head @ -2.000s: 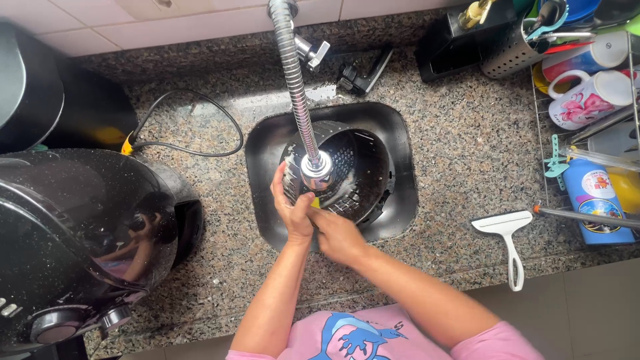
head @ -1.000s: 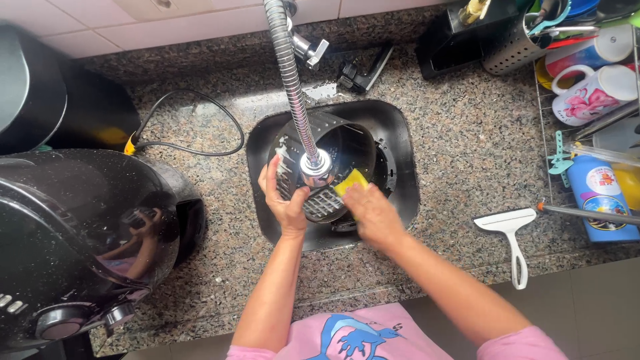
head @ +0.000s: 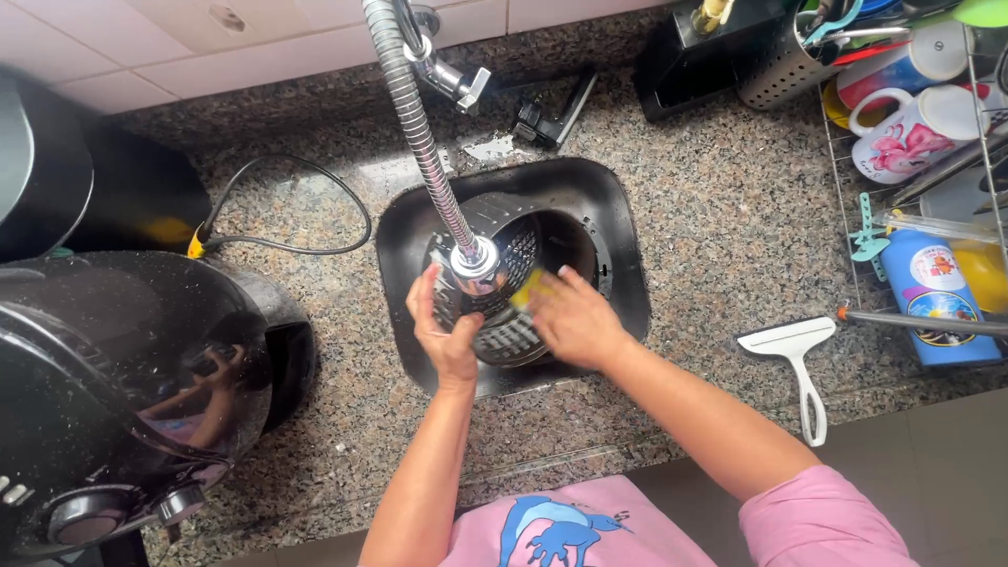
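A black perforated air fryer basket [head: 563,236] lies tilted in the dark sink [head: 398,331], its slotted and holed walls showing. My left hand [head: 447,339] grips the basket's left side, thumb and fingers around the edge. In my right hand [head: 579,319] is a yellow sponge [head: 528,290], held against the basket's inner wall; the hand is slightly blurred. Above the basket hangs the chrome faucet head [head: 475,258] on its ribbed flexible hose [head: 425,142], hiding part of the basket and the tips of some left fingers.
A black air fryer [head: 118,378] stands at the left, near a looped cable [head: 366,213]. Right of the sink lies a white squeegee [head: 799,358]. A wire dish rack [head: 843,197] holds mugs and a blue bottle [head: 937,291]. A black fitting [head: 551,118] sits behind the sink.
The basket has turned and tilted in the sink. My right hand, beside my left two seconds ago, is now apart from it with the sponge inside the basket.
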